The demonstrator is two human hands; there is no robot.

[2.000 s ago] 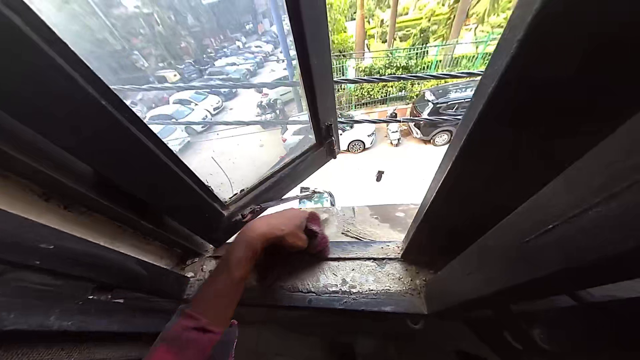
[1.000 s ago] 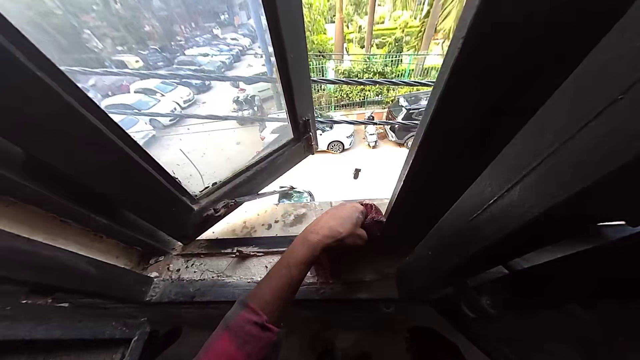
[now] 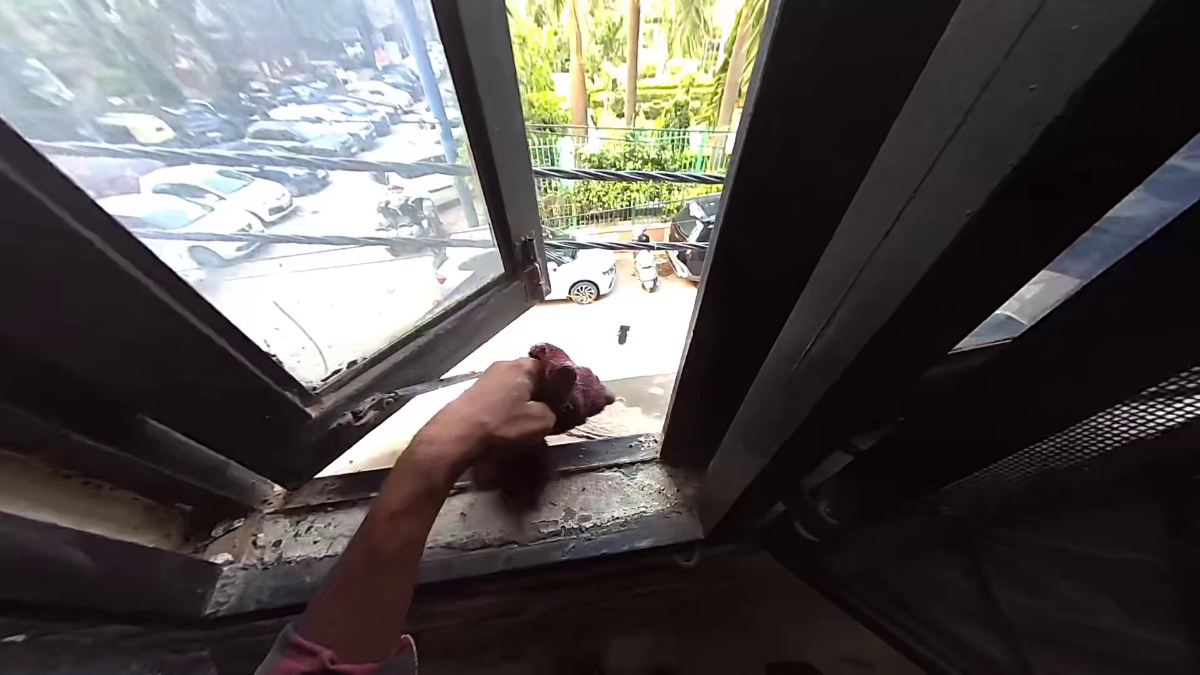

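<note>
My left hand (image 3: 506, 403) reaches out over the window sill, closed around a bunched dark red cloth (image 3: 577, 394). A darker, blurred part of the cloth hangs below the hand, in front of the sill. The rough, chipped sill (image 3: 600, 497) spans the opening between dark frame members. Left of the hand, a glass window sash (image 3: 328, 244) stands swung outward, with a metal fitting (image 3: 532, 267) at its lower corner. My right hand is not in view.
A dark frame upright (image 3: 741, 262) bounds the opening on the right. Twisted cables (image 3: 628, 175) run across outside. Farther down are parked cars, a scooter (image 3: 646, 262) and a fence. Perforated mesh (image 3: 1097, 441) lies at the right.
My left hand first moved right with the cloth, from mid-sill to beside the right-hand upright. Now it is back to the left of that upright, the cloth still in it.
</note>
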